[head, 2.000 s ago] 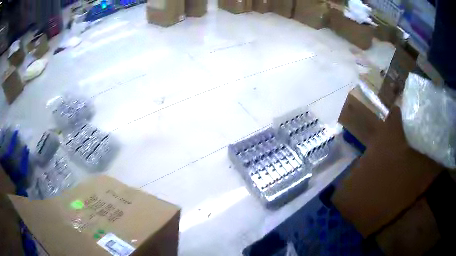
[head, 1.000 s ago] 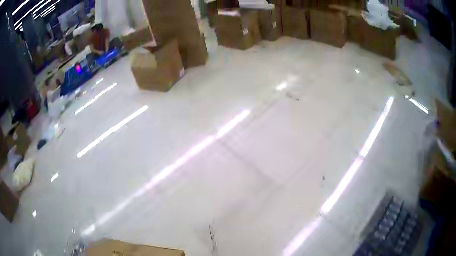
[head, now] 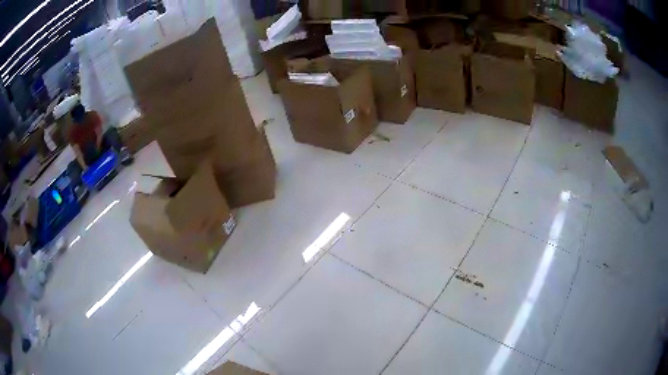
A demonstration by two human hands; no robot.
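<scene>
Neither of my hands is in the picture. A corner of a brown carton [head: 236,368] shows at the bottom edge, nearest to me; the rest of it is cut off. Ahead on the left, a brown carton [head: 179,223] with raised flaps and a white label stands on the glossy tile floor. A tall brown carton piece [head: 201,110] stands upright behind it. Further back, an open carton [head: 329,113] holds white flat items.
A row of open cartons [head: 502,84] stands along the back, one topped with a crumpled clear bag [head: 588,51]. A flat brown piece [head: 626,170] lies on the floor at right. A person in a red top [head: 86,132] is at far left beside blue crates [head: 58,205].
The view has swung up and forward. The blister trays and blue pallet have left the picture, the near carton has nearly left it, and the back cartons appear larger and lower.
</scene>
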